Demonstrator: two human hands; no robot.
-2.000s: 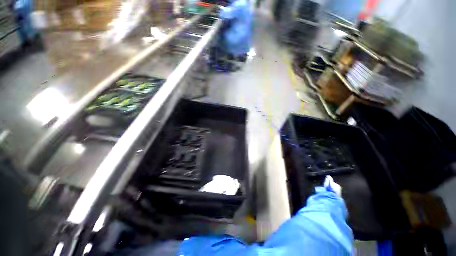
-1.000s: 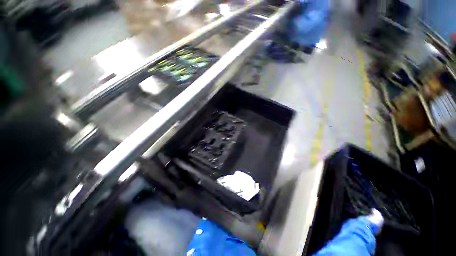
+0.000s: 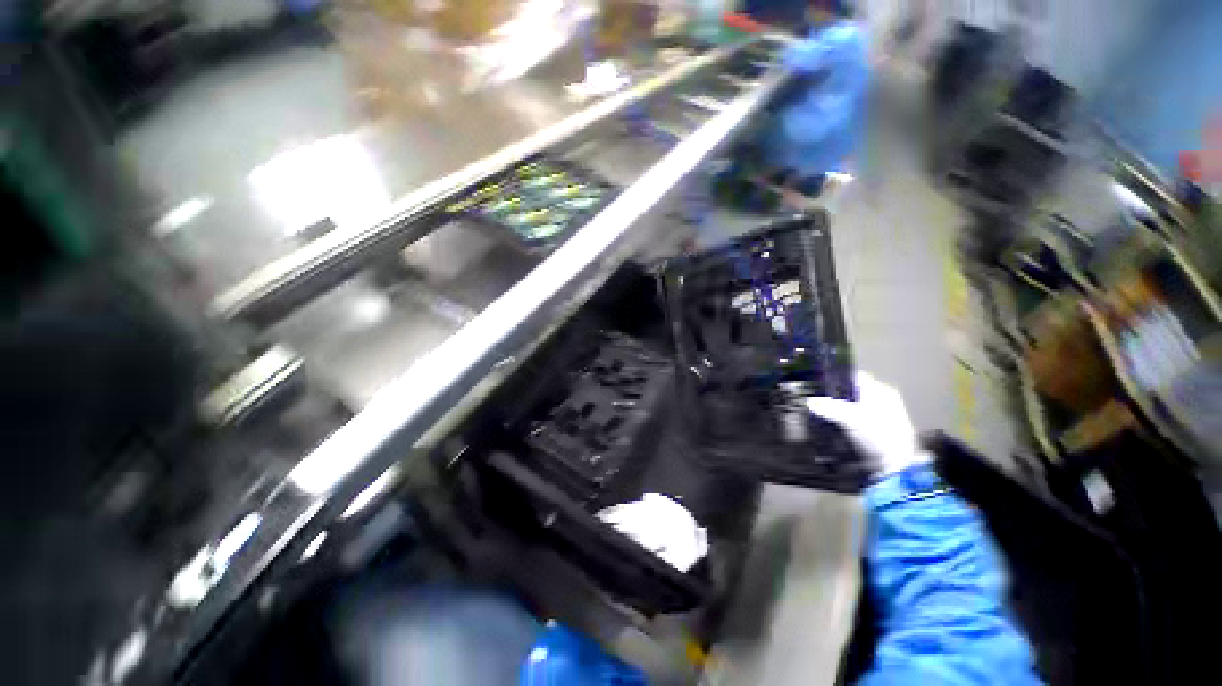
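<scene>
My right hand [image 3: 871,426], white-gloved with a blue sleeve, grips the lower right edge of a black pallet [image 3: 730,302]. The pallet is tilted above the right side of a black bin [image 3: 590,536]; light shows through its cutouts. Another black pallet [image 3: 590,409] lies in the bin. A white patch [image 3: 657,529] shows at the bin's near wall; I cannot tell what it is. Only a bit of blue sleeve shows at the bottom edge on my left. A blurred pale shape lies beside it, and I cannot make out my left hand.
The conveyor rail [image 3: 536,308] runs diagonally, with a pallet of green boards [image 3: 543,201] between the rails. Another black bin [image 3: 992,523] is at the lower right. A person in blue [image 3: 820,101] is at the far end. A rack with cartons [image 3: 1079,362] stands on the right.
My right hand was down in the right-hand bin; it has moved up and left, bringing the held pallet over towards the left bin. The sleeve on my left has hardly moved since the previous frame.
</scene>
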